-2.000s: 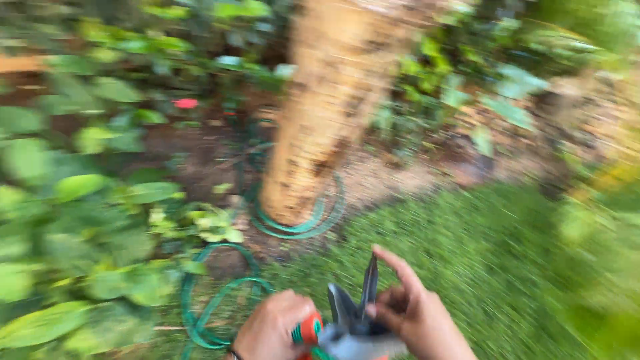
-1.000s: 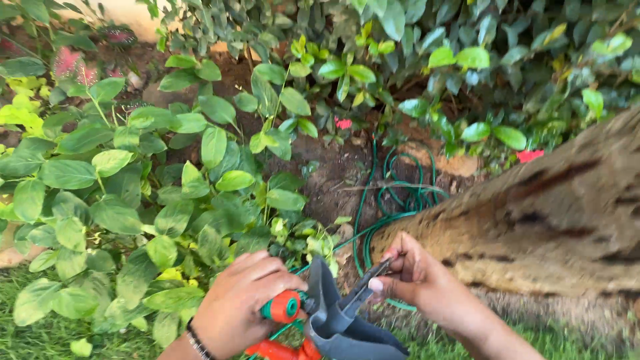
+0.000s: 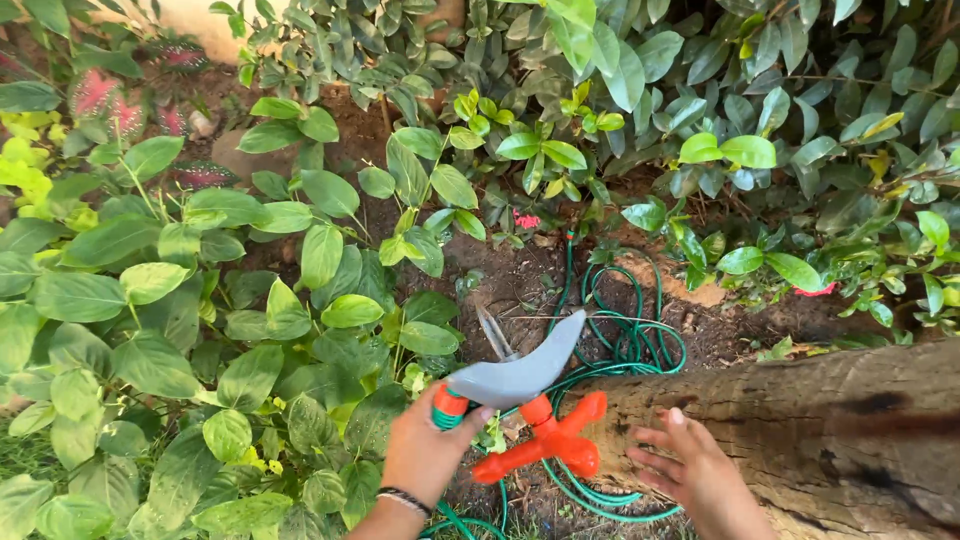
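My left hand (image 3: 429, 442) grips the green and orange hose connector (image 3: 448, 409) of a garden sprinkler. The sprinkler's orange three-armed head (image 3: 555, 442) hangs to the right of that hand, below its curved grey plastic base (image 3: 525, 371). A narrow pointed piece (image 3: 495, 334) sticks out behind the base. My right hand (image 3: 690, 469) is off the sprinkler, fingers apart and holding nothing, in front of the tree trunk. Coils of green garden hose (image 3: 634, 337) lie on the soil beyond the sprinkler.
A thick tree trunk (image 3: 847, 427) crosses the lower right. Broad-leaved plants (image 3: 247, 382) crowd the left, and dense shrubs (image 3: 750, 150) stand at the back. Bare soil (image 3: 495, 277) shows between them, with a red flower (image 3: 526, 220) near its far side.
My right hand has let go of the sprinkler's dark narrow piece and moved away to the right. The sprinkler has turned in my left hand, bringing its orange arms into fuller view.
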